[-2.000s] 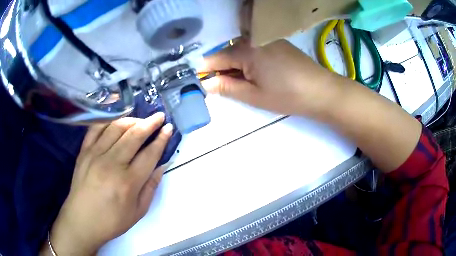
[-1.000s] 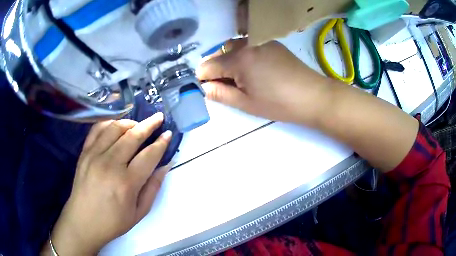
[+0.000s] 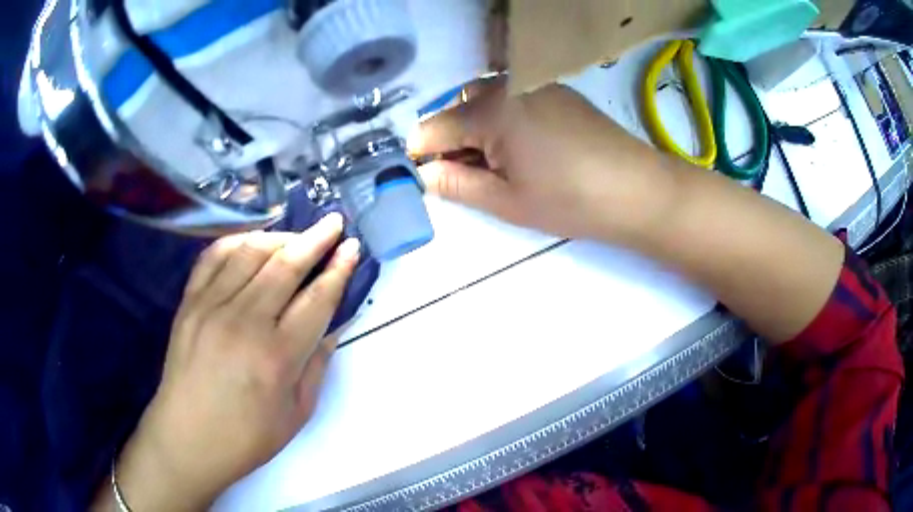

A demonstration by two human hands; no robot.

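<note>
Dark navy fabric (image 3: 353, 292) lies under the presser foot area of the white sewing machine (image 3: 440, 40) and spreads out at the left. My left hand (image 3: 250, 340) lies on it, fingertips holding it down just left of the translucent blue-grey block (image 3: 395, 220). My right hand (image 3: 501, 150) is behind and right of that block, thumb and fingers closed around a slim dark tool, mostly hidden by the fingers. The needle point cannot be made out.
Yellow (image 3: 678, 105) and green (image 3: 739, 120) scissor loops lie at the right, near a mint-green block (image 3: 758, 28) and a brown cardboard flap (image 3: 591, 35). A measuring tape (image 3: 561, 425) runs along the table's front edge. A ribbed knob (image 3: 357, 45) is above the foot.
The machine and my left hand sit slightly further right in the picture. An orange part that showed between my right fingers is now hardly visible. Both hands keep nearly the same places.
</note>
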